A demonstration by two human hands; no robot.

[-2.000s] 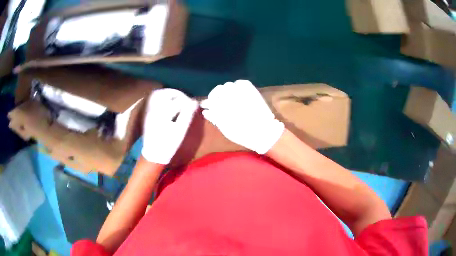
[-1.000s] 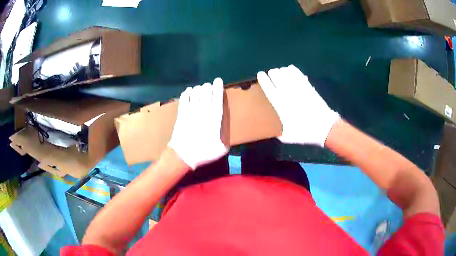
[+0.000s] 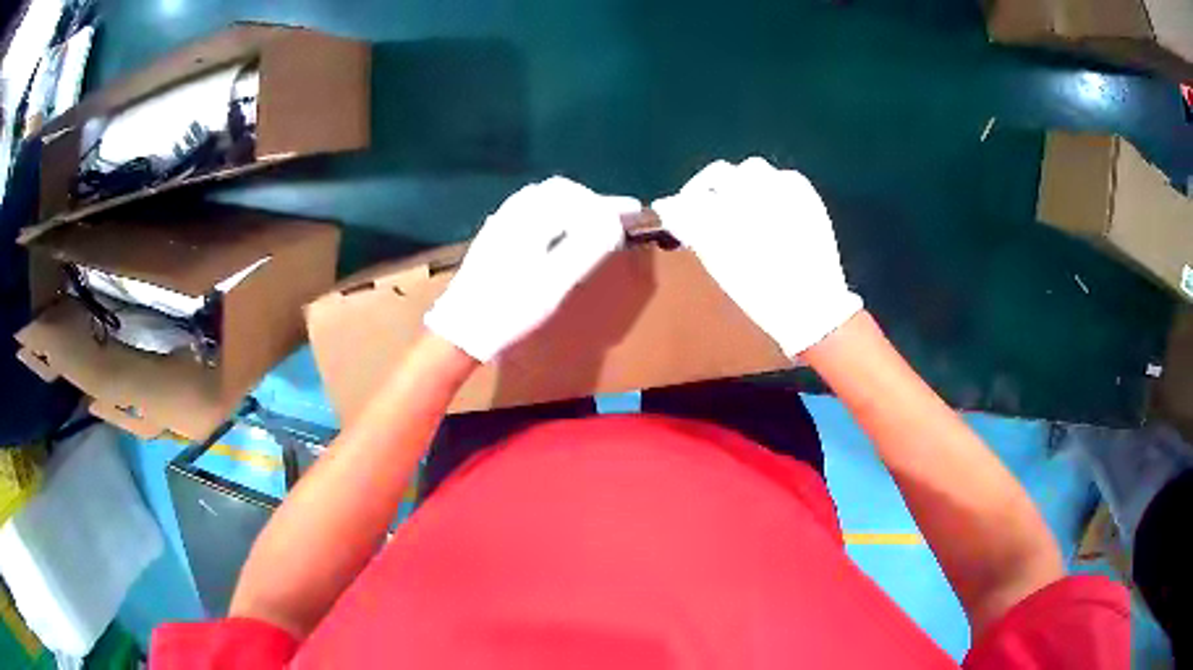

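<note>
A long brown carton (image 3: 576,347) lies crosswise in front of me at the table's near edge, its lid panel down over the top. My left hand (image 3: 536,262), in a white knit glove, has its fingers curled on the carton's far edge near the middle. My right hand (image 3: 765,249), also gloved, curls its fingers on the same edge just to the right. The fingertips almost meet at a dark slot (image 3: 652,236) with a small brown tab. More small notches show along the far edge at the left. The fingertips' exact grip is partly hidden.
Two open cartons (image 3: 314,98) (image 3: 281,262) stand at the left, holding white wrapped products with black cords. Closed cartons (image 3: 1138,203) lie at the right and far right on the dark green table (image 3: 903,118). A dark person-like shape shows at the lower right edge. White sheets (image 3: 79,537) lie lower left.
My hands were flat on the carton a second ago; they have moved together at its far edge with curled fingers. The carton has turned and shifted since the first frame.
</note>
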